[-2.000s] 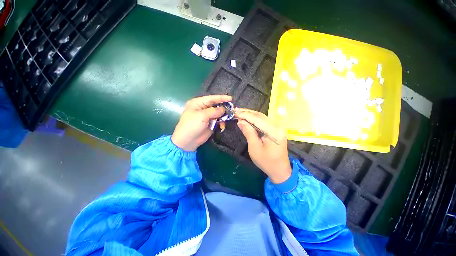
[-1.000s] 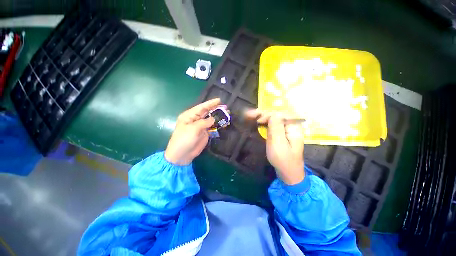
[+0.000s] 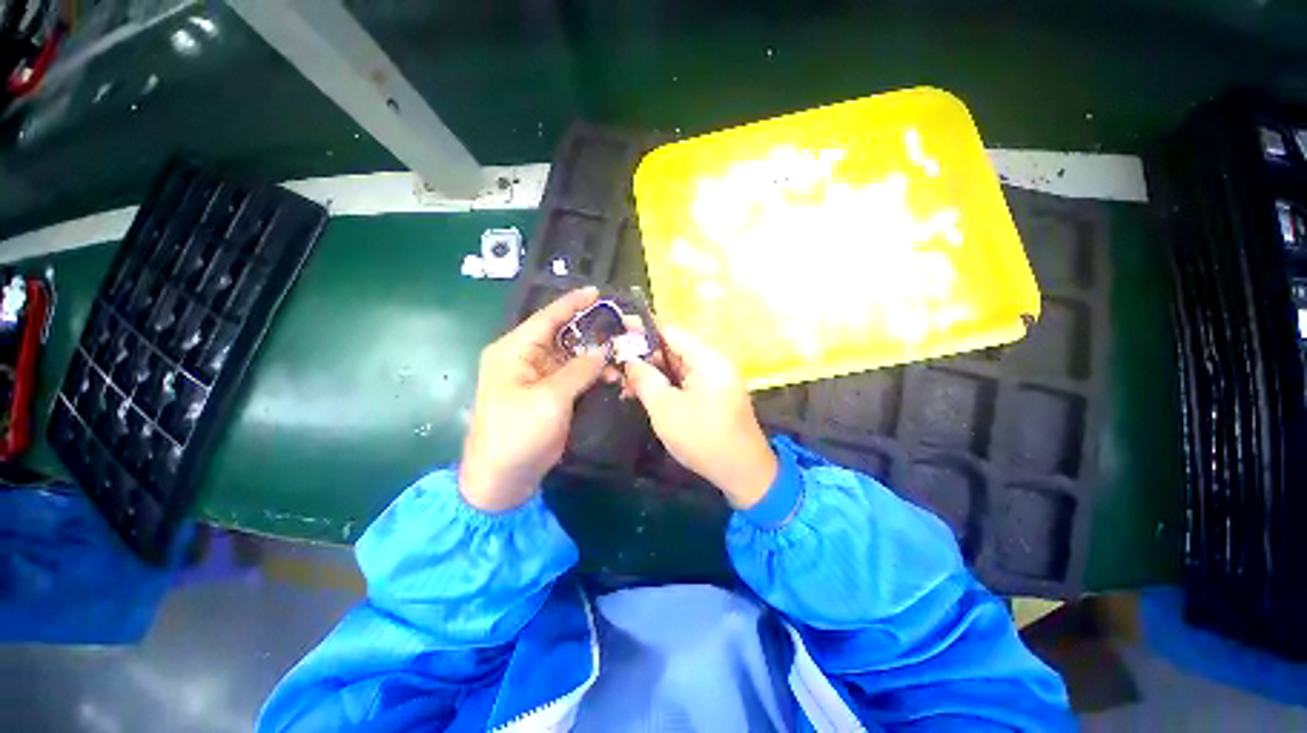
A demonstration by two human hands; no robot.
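Note:
A small electronic module [image 3: 592, 328], dark with a pale rim, is between the fingertips of my left hand [image 3: 522, 407]. My right hand [image 3: 705, 411] meets it from the right, with a small white part [image 3: 631, 347] at its fingertips against the module. Tweezers cannot be made out now. Both hands are above the left part of the dark foam tray [image 3: 1054, 415]. The yellow tray [image 3: 1021, 294] lies on the foam tray, full of small white parts washed out by glare. One small white part [image 3: 559, 267] lies on the foam tray's left side.
A white round-faced part [image 3: 499, 254] lies on the green bench [image 3: 344, 337]. A black blister tray [image 3: 179, 344] is at left, with a red tray [image 3: 26, 372] beyond it. Stacked black trays [image 3: 1240, 372] stand at right. A grey post [image 3: 366, 93] rises behind the pale rail.
My right hand has come back from the yellow tray's edge to the module in my left hand, and a white part now shows there. The view has turned, shifting the trays.

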